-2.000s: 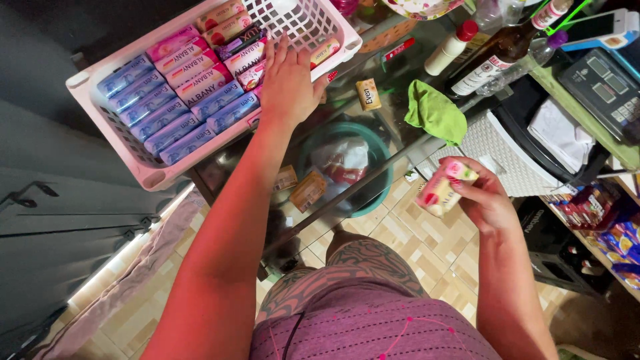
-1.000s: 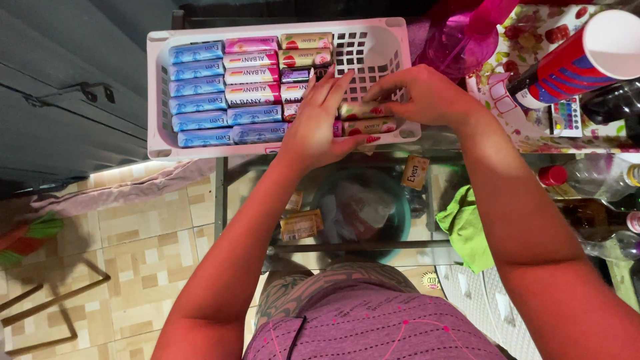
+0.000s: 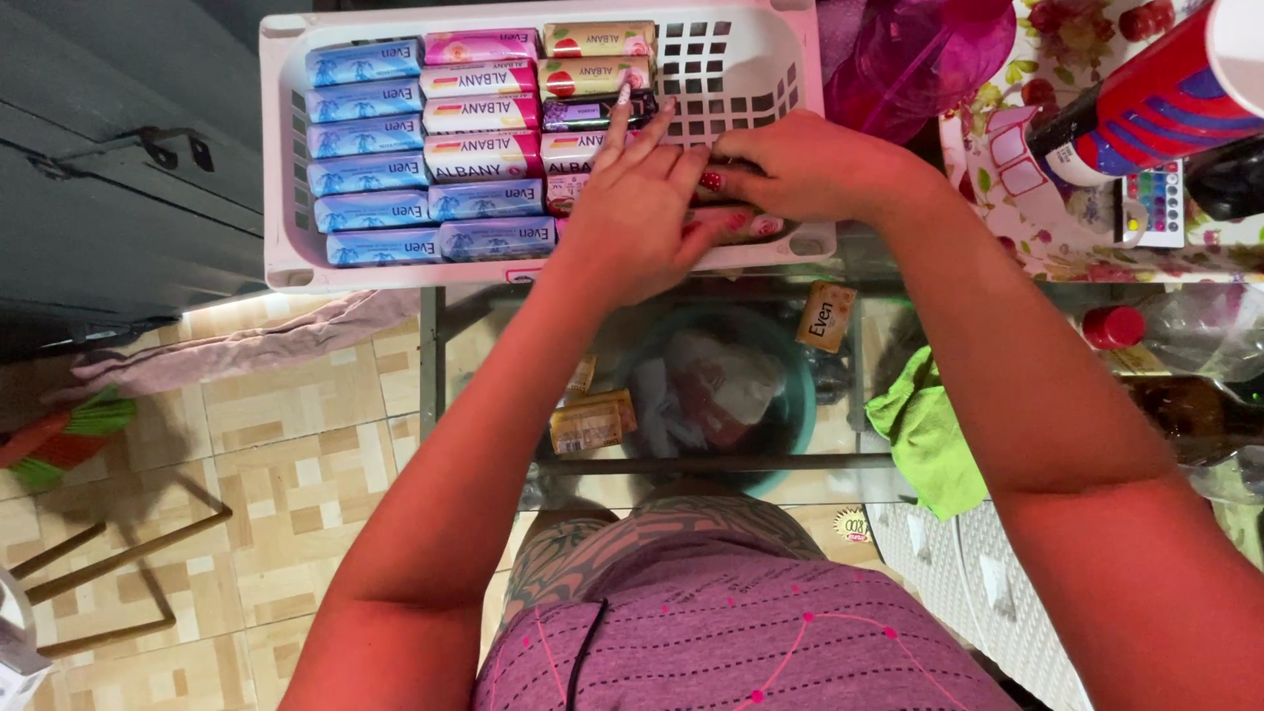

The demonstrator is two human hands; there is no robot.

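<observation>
A white plastic basket [image 3: 395,275] holds wrapped soap bars in columns: blue ones [image 3: 370,176] at the left, pink and white ones [image 3: 482,156] in the middle, cream ones [image 3: 597,77] and a dark purple one [image 3: 583,113] farther right. My left hand [image 3: 637,207] lies over the right-hand column, fingers spread, its fingertips near the purple bar. Beside it, my right hand [image 3: 780,173] reaches over the basket's right part with bent fingers, at a soap bar [image 3: 731,222] near the front wall. Whether my right fingers grip a bar is hidden.
Under the glass tabletop are a teal basin [image 3: 805,395] and loose yellow soap bars [image 3: 592,422]. Another soap bar [image 3: 827,316] and a green cloth [image 3: 928,434] are near my right forearm. Bottles [image 3: 1195,415] and a red-blue cylinder [image 3: 1155,99] stand at the right.
Two seconds ago my right hand held a cream and pink soap bar out over the floor at the right; it has since come to the basket beside my left hand. The view has turned.
</observation>
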